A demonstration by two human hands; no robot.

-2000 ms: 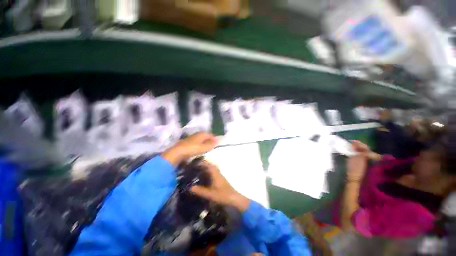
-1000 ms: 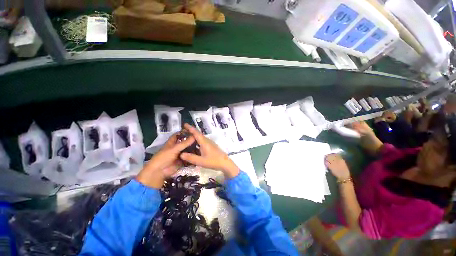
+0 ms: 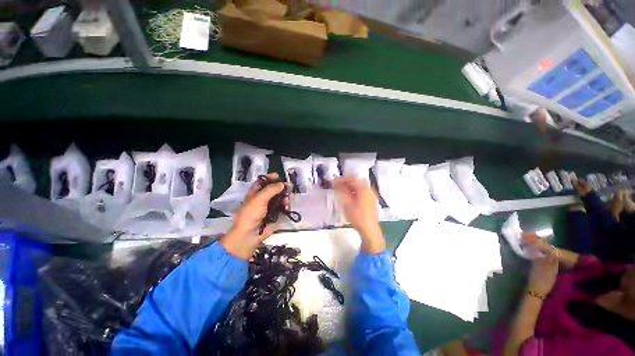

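Note:
My left hand [image 3: 256,217] holds a clump of coiled black cables [image 3: 277,211] in front of the sleeve row. My right hand [image 3: 361,208] is raised, motion-blurred, at the front of the sleeves; whether its fingers hold anything cannot be told. Open white sleeves [image 3: 191,198] stand in a row on the green conveyor. Those at left and middle show dark cables on white items; those farther right show no clear cable. A loose pile of black cables [image 3: 275,295] lies below my hands on a whitish mat [image 3: 327,243], with two cables apart from it.
A clear bag of dark contents [image 3: 83,292] and a blue tote [image 3: 21,292] are at left. White sheets [image 3: 445,268] lie right. A neighbour in a pink top handles a white wrapper [image 3: 514,235]. A cardboard box [image 3: 271,36] and small white boxes [image 3: 94,31] are on the upper shelf.
My hands, together over the cables a second ago, are now apart. My right hand has moved right towards the sleeves; my left keeps the clump. The head view has shifted.

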